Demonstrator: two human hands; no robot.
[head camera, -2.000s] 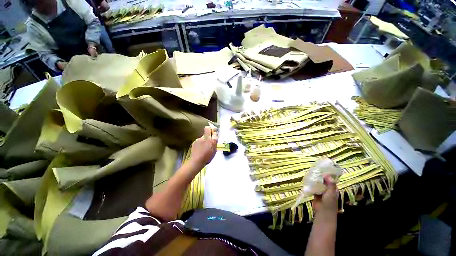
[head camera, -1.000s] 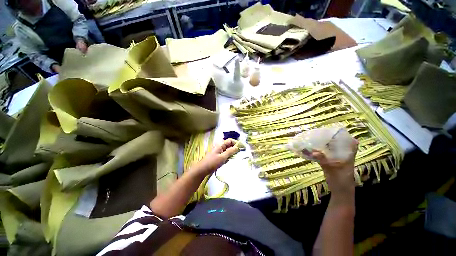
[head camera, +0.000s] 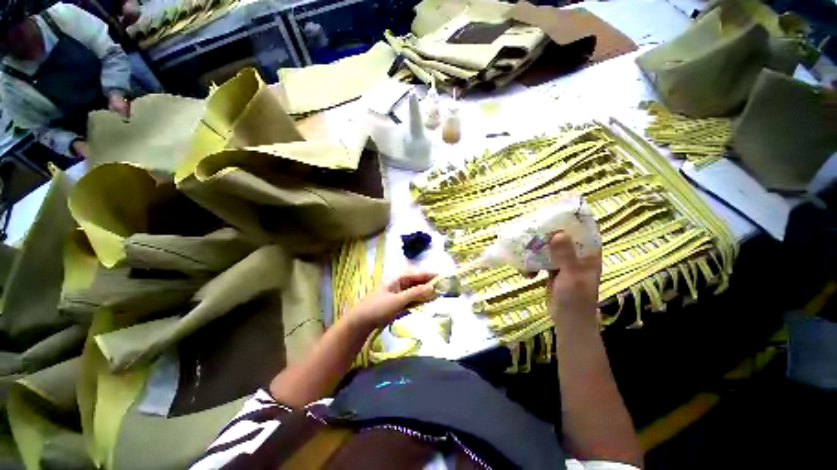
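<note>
My left hand (head camera: 396, 298) pinches the end of a yellow-green strap (head camera: 447, 284) over the white table; the strap loops down below the hand. My right hand (head camera: 574, 262) grips a white squeeze bottle (head camera: 541, 240), tilted so its nozzle points left at the strap end. Whether the nozzle touches the strap is too blurred to tell. The laid-out straps (head camera: 560, 174) lie in crossing layers under and beyond the bottle, ends hanging over the table edge. A strap bundle (head camera: 349, 275) lies left of my left hand. A dark lump (head camera: 416, 244) lies just beyond my left hand.
Khaki bag bodies (head camera: 284, 197) with yellow insides are heaped at left. Spare glue bottles (head camera: 451, 125) and a white container (head camera: 404, 145) stand beyond the straps. Folded bag pieces (head camera: 477, 48) lie at the far side. A short strap bundle (head camera: 688, 133) lies at right. A person (head camera: 60, 78) stands far left.
The bottle has come down from the right, and its nozzle is now by my left hand. My left hand has taken a strap end from the bundle. The view has shifted.
</note>
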